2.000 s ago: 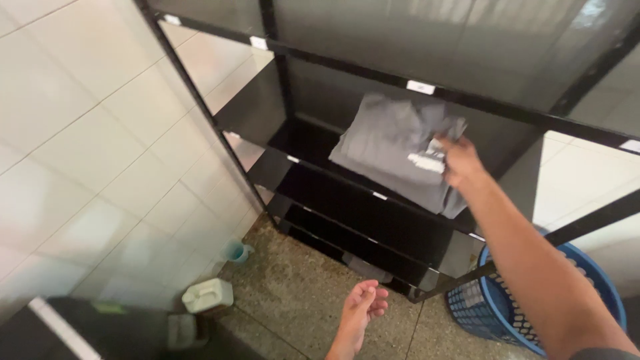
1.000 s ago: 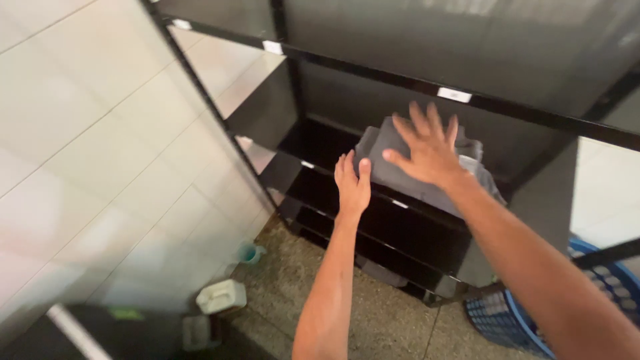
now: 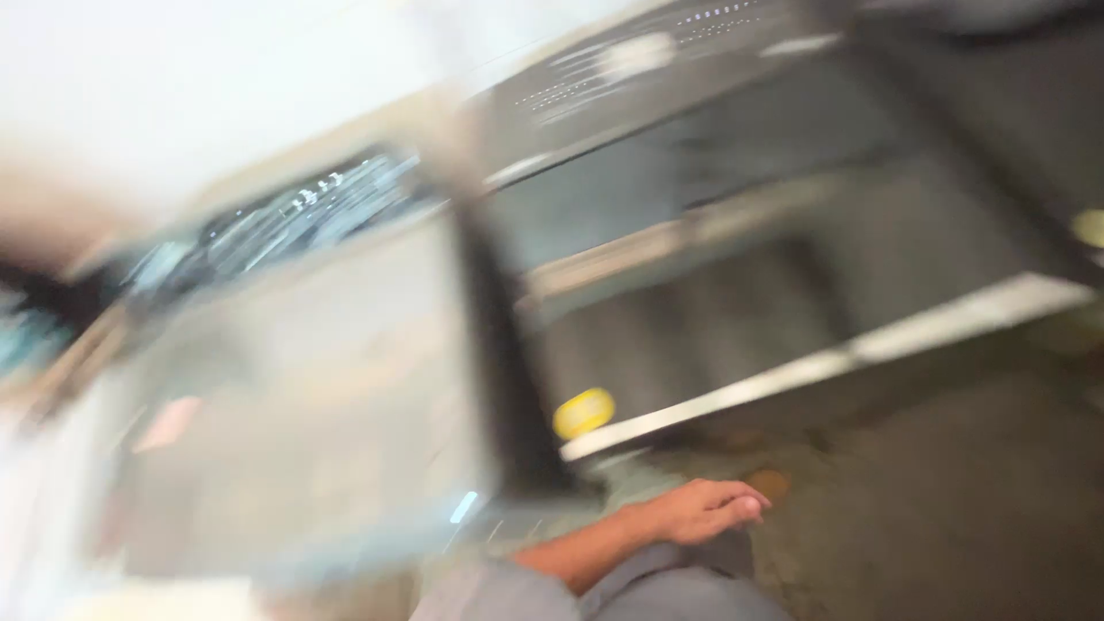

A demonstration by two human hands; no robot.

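My left hand (image 3: pixel 711 511) is at the lower middle of the head view, with its forearm coming in from the left. It is palm down, the fingers loosely extended and the thumb a little apart, with nothing seen in it. Grey clothing (image 3: pixel 681 591) lies just below the hand and forearm. My right hand is out of view. The grey folded cloth and the black shelf rack of the earlier frames are not recognisable here.
Strong blur covers most of the view. A dark upright post (image 3: pixel 504 345) stands left of centre, near a yellow round object (image 3: pixel 584 414). A pale strip (image 3: pixel 742 388) slants along the edge above the dark floor (image 3: pixel 931 492). A pale, blurred surface (image 3: pixel 302 405) fills the left.
The view has swung far away from the shelf rack. Earlier both hands were at the grey folded cloth on a shelf; now only my left hand shows, low in front of grey clothing.
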